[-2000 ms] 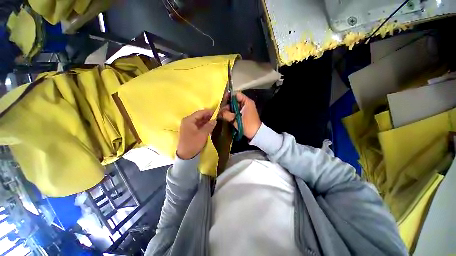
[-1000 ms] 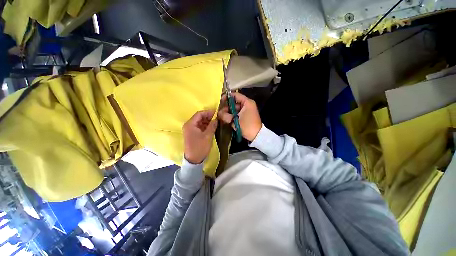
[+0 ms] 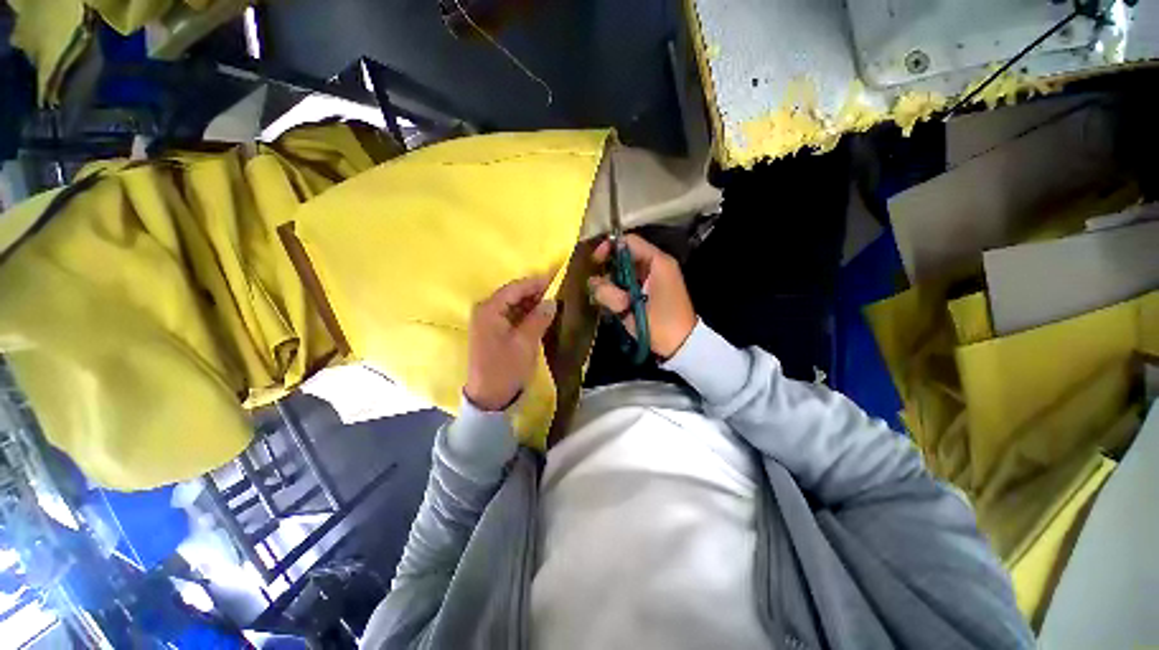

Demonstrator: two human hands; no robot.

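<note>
The yellow workpiece [image 3: 432, 241] lies across the picture centre, with its open edge towards the wearer and a brown-grey inside. My left hand [image 3: 508, 340] pinches that edge between thumb and fingers. My right hand [image 3: 651, 298] holds the scissors [image 3: 629, 298] by their dark green handles, just right of the edge. The blades point away from the wearer, beside the edge; whether they touch it cannot be told. A grey-beige flap [image 3: 655, 191] sticks out behind the blades.
Joined yellow pieces [image 3: 140, 318] hang in folds at left over a dark-framed stand [image 3: 286, 470]. The white machine table [image 3: 788, 76], with a ragged yellow edge, is at upper right. Grey-beige sheets [image 3: 1068, 273] and yellow pieces [image 3: 1036, 381] stand at right. A thin thread [image 3: 508, 53] hangs at the top.
My right hand has moved a little to the right with the scissors, and the blades now sit away from the yellow edge. My left hand keeps its pinch.
</note>
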